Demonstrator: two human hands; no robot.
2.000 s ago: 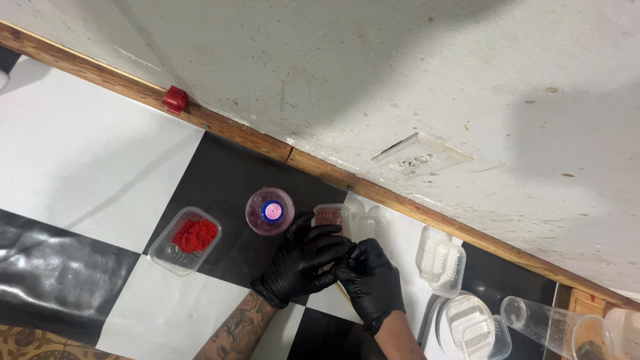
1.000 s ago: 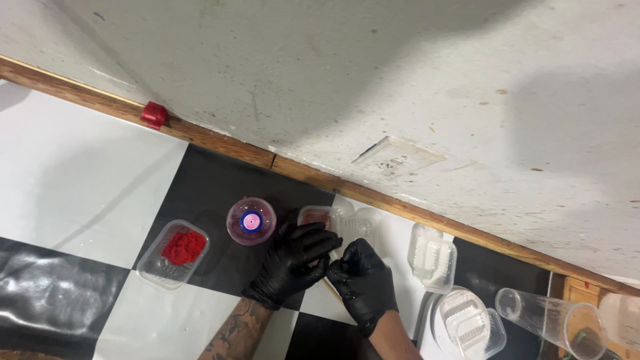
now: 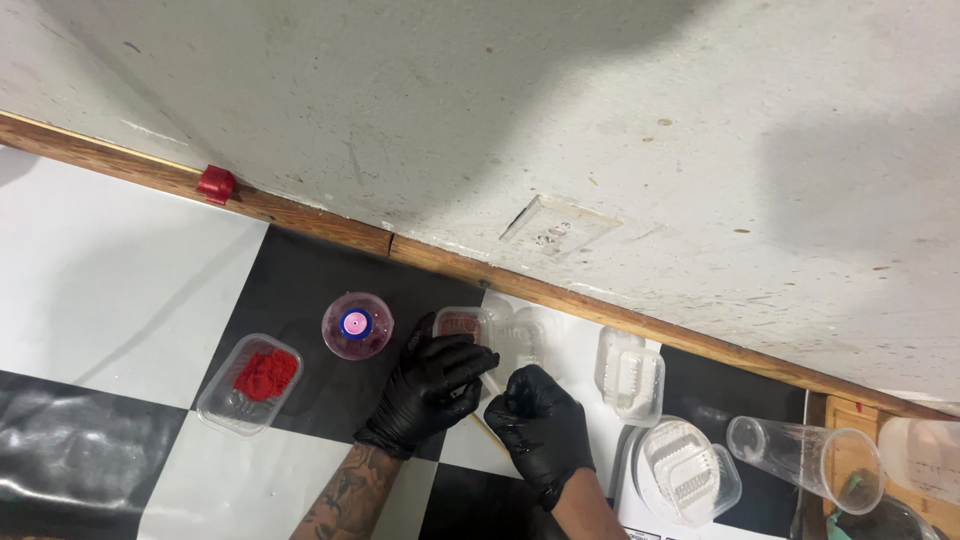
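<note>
My left hand (image 3: 431, 386), in a black glove, is held over the table with its fingers bent around something mostly hidden. A small whitish piece (image 3: 490, 382) shows between its fingertips and my other hand. My right hand (image 3: 540, 427), also black-gloved, is curled into a fist just right of it; what it grips is hidden. A thin wooden stick (image 3: 491, 435) lies below, between the hands. Behind my left fingers stands a clear plastic tray with reddish contents (image 3: 461, 324). Left of the hands are a round container with a blue-and-pink top (image 3: 356, 324) and a clear tray of red powder (image 3: 266, 373).
Clear plastic trays (image 3: 636, 386) lie to the right. Another tray sits on a white kitchen scale (image 3: 679, 472). A clear plastic cup (image 3: 806, 457) lies on its side near the right edge. A wooden strip (image 3: 450, 262) runs along the wall, with red tape (image 3: 216, 184) on it.
The hands have stayed close together over the same spot, with small shifts of the fingers. A whitish piece now shows between them. The view has shifted a little.
</note>
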